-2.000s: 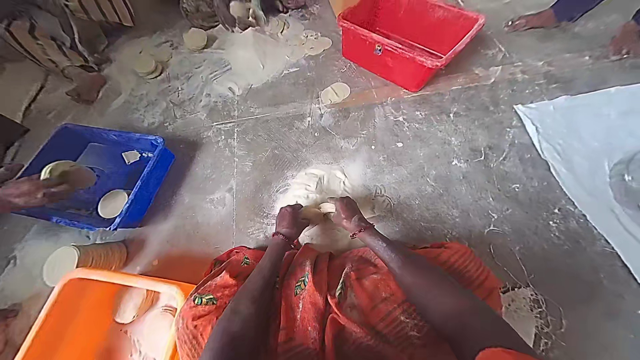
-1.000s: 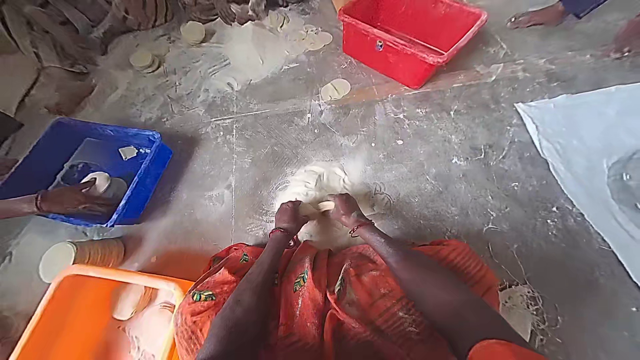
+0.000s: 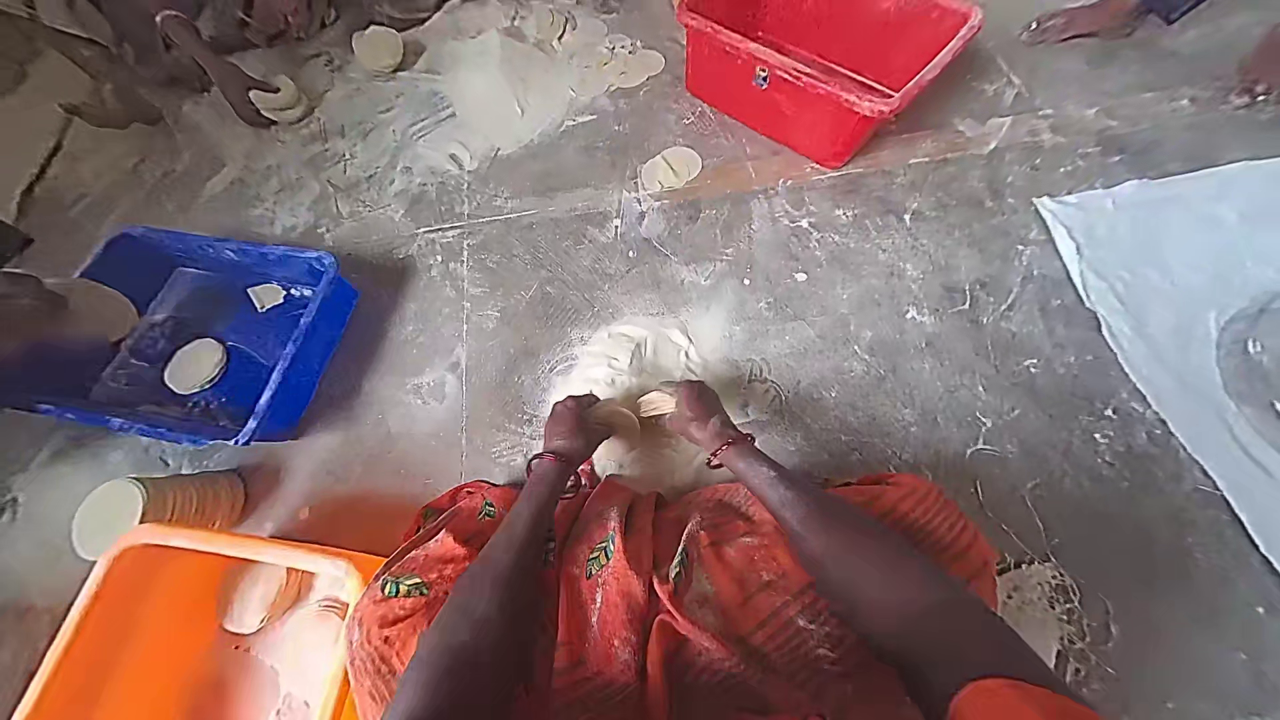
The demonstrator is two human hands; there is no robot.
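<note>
Both my hands are low over a heap of white flour [image 3: 635,350] on the grey floor, just in front of the red patterned cloth [image 3: 640,600] on my lap. My left hand [image 3: 575,430] is closed on thin, pale dough discs [image 3: 615,418], whose rounded edges stick out toward the middle. My right hand [image 3: 700,415] grips a small stack of pale discs [image 3: 657,403], seen edge-on. A narrow gap shows between the two stacks. Each wrist wears a red bracelet. The fingertips are partly hidden.
A blue tray [image 3: 345,300] at left holds a disc, with a person's hand above it. An orange tray [image 3: 120,535] and a row of discs [image 3: 195,500] are near my left side. A red tub [image 3: 840,130] stands ahead, a white sheet [image 3: 1130,240] at right. Other people sit at upper left.
My hands stay over the flour; the held discs now show apart. The person's hand at the blue tray has moved left and up. Another hand has come to the discs at upper left.
</note>
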